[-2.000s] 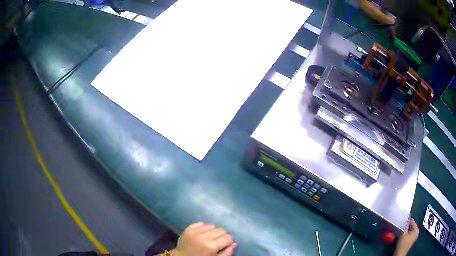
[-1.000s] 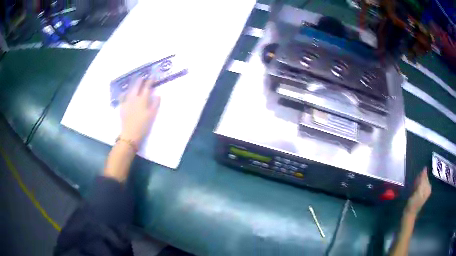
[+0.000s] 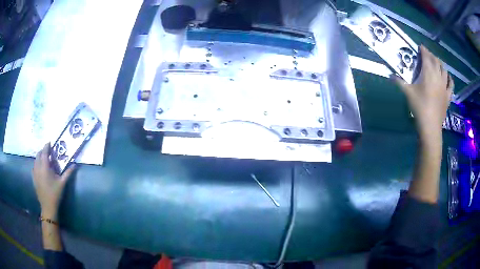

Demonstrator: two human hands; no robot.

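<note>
My left hand (image 3: 48, 176) holds the near end of a three-ring panel (image 3: 77, 131) over the lower right part of the white sheet (image 3: 58, 68); two rings show. My right hand (image 3: 429, 86) grips the near end of another three-ring panel (image 3: 380, 32), tilted, to the right of the machine; two rings show and its end is under the fingers. The silver fixture (image 3: 239, 100) between my hands holds no panel. Its raised screwed rails and curved front cutout show.
A blue bar (image 3: 252, 38) and a black round cup (image 3: 178, 18) are behind the fixture. A red button (image 3: 344, 145) is at its front right. A thin metal rod (image 3: 265, 190) and a cable (image 3: 289, 220) lie in front. More panels (image 3: 453, 178) are at far right, near violet light.
The view has turned and moved closer to the machine. The fixture, holding a panel before, is now empty and slid forward. My right hand, empty before, now holds a panel.
</note>
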